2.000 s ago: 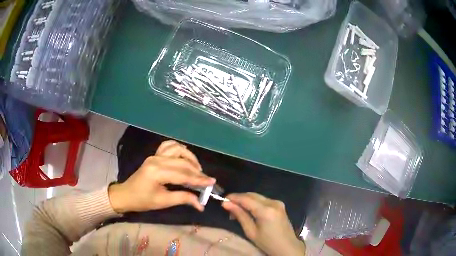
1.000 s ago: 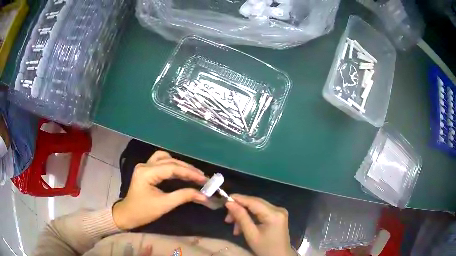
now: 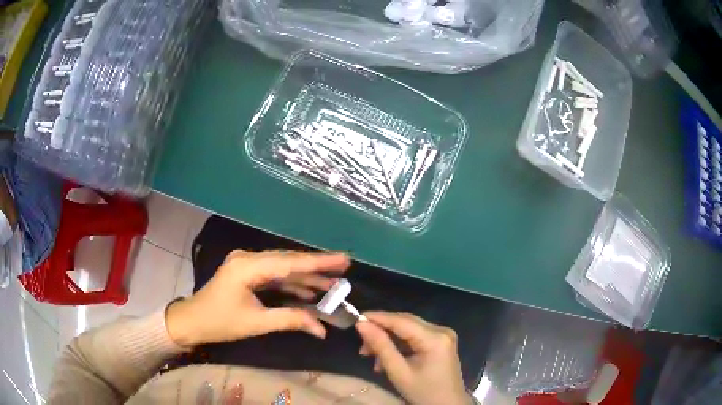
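Observation:
A chunky white plastic cap [image 3: 336, 295] with a narrow white stem [image 3: 354, 311] is above my lap, below the bench edge. My right hand [image 3: 412, 348] pinches the stem's end between thumb and index finger. My left hand [image 3: 257, 297] is around the cap's left side, thumb and index finger spread apart. Contact between its other fingers and the cap is unclear. A clear ribbed tray [image 3: 265, 119] on the green bench holds loose slim rods [image 3: 340, 170].
Stacked blister trays [image 3: 119, 103] stand left. A plastic bag [image 3: 332, 35] with white caps lies behind the clear tray. Right are a translucent box [image 3: 608, 150] of white sleeves, a small clear box [image 3: 621, 265] and a blue tray [image 3: 701, 170]. A red stool [image 3: 119, 261] stands lower left.
My left index finger has lifted away from the cap, and the hand has opened wider. The cap is tilted with its stem towards my right hand, which still pinches it.

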